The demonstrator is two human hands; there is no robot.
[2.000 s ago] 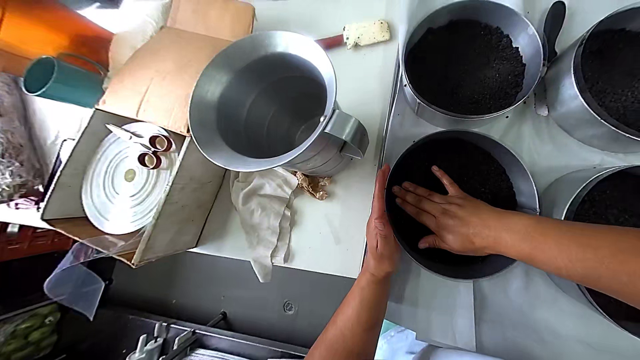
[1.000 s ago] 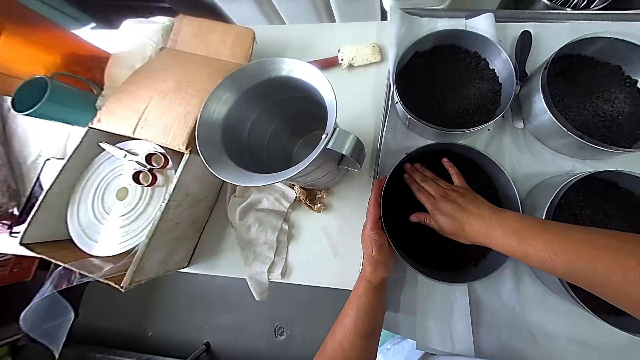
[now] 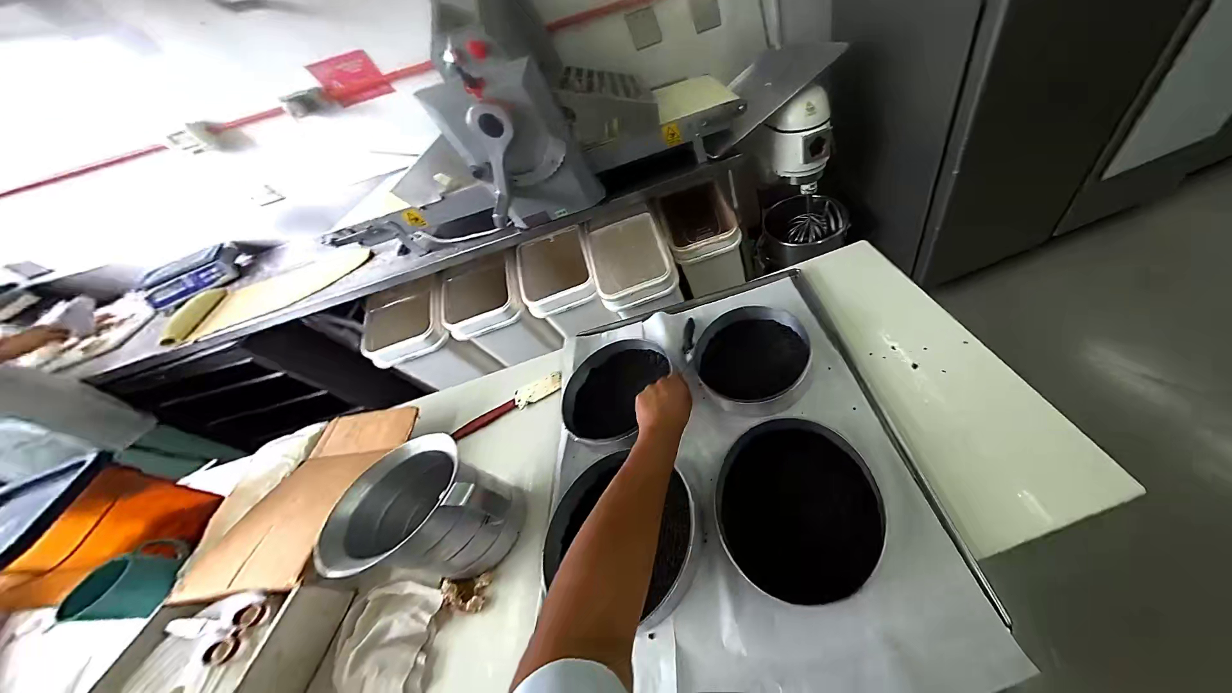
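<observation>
My left hand (image 3: 664,402) is curled into a fist at the right rim of the rear left round metal pan (image 3: 576,402), which holds dark crumbs. Its fingertips are hidden, and nothing shows in its grip. The forearm crosses above the front left pan (image 3: 687,568). A rear right pan (image 3: 801,390) and a front right pan (image 3: 881,515) also hold dark crumbs. The black handle of a utensil (image 3: 688,335) rises between the rear pans. My right hand is out of view.
Left of the pans are a metal pitcher (image 3: 448,520), a brush-like tool with a red handle (image 3: 486,419), a cloth (image 3: 390,630) and an open cardboard box (image 3: 318,635). Lidded bins (image 3: 630,260) stand behind, near a planetary mixer (image 3: 802,144). Another person's hand (image 3: 34,342) shows far left.
My right hand has left the front left pan and the view. My left hand has gone from that pan's outer side to the rear left pan. The view has swung up and right.
</observation>
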